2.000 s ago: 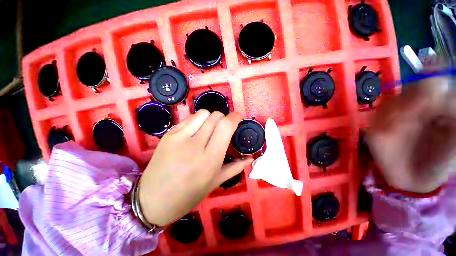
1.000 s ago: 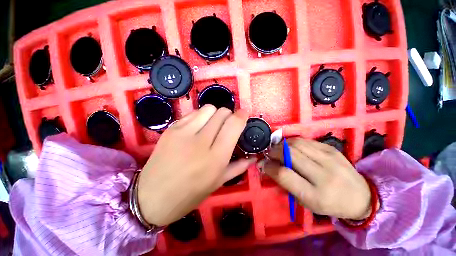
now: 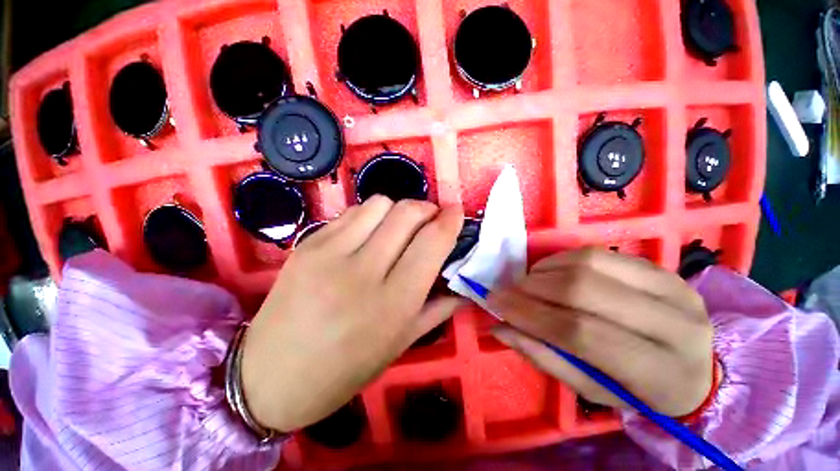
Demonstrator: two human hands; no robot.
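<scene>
My left hand (image 3: 345, 317) holds a watch body (image 3: 468, 237) by its edge above the middle of the red foam tray (image 3: 442, 129). Most of that watch is hidden by the fingers and the cloth. My right hand (image 3: 612, 327) pinches a white cloth (image 3: 500, 230) against the watch's right side. It also holds a long blue stick (image 3: 626, 394), whose tip lies over the cloth and whose other end points to the lower right. A watch with its black back up (image 3: 300, 138) rests across the pocket walls, partly over a neighbouring watch.
Tray pockets hold watches with glossy screens up (image 3: 378, 57) at left and matt backs up (image 3: 611, 156) at right. On the dark bench at right lie a white bar (image 3: 787, 118), a white cube (image 3: 810, 106), a short blue stick (image 3: 770, 214) and papers (image 3: 830, 101).
My right hand has come from the far right onto the held watch with the cloth. The cloth now covers much of the watch, and the blue stick has swung to a diagonal.
</scene>
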